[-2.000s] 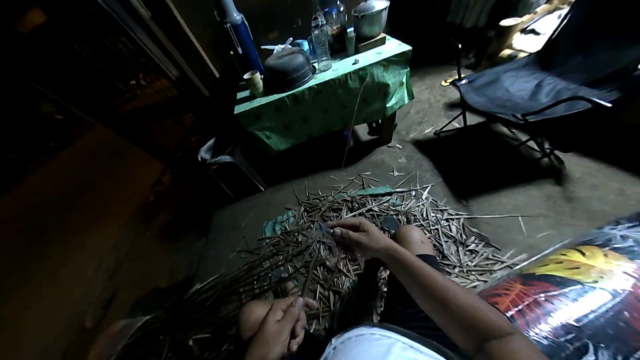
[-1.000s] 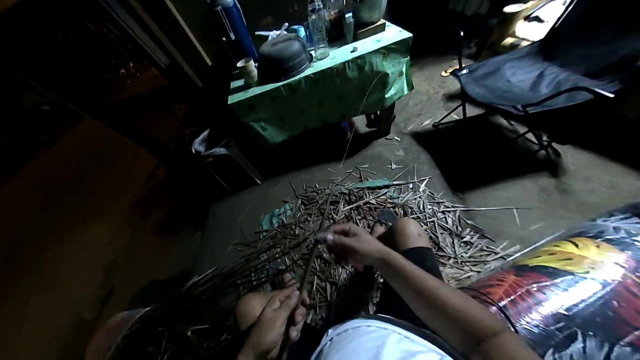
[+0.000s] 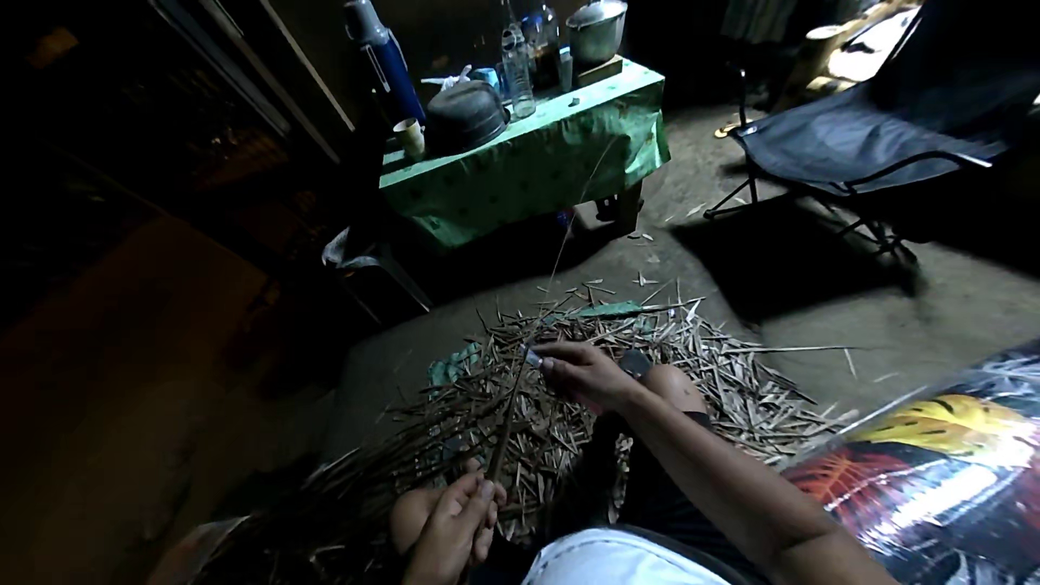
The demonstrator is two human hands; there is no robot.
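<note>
My left hand (image 3: 465,516), at the lower middle above my knee, is closed around the thick end of a long, thin stalk (image 3: 505,422). The stalk runs upward and tapers to a fine tip in front of the table. My right hand (image 3: 581,372) is farther up, pinching a small metal blade (image 3: 532,357) that lies against or very near the stalk. Below both hands, a heap of dry cut leaf or stalk pieces (image 3: 723,374) covers the ground between and beyond my knees. More long stalks (image 3: 366,467) lie to the left of my left hand.
Ahead stands a table with a green cloth (image 3: 528,187), holding a dark upturned pot (image 3: 467,114), a blue thermos (image 3: 386,65), glass bottles (image 3: 517,69) and a lidded metal pot (image 3: 597,32). A folding chair (image 3: 845,146) is at the right, a shiny leaf-patterned surface (image 3: 942,463) at lower right.
My right hand with the blade has shifted slightly along the stalk, while my left hand keeps its hold on the lower end. The stalk's fine tip now shows before the green cloth.
</note>
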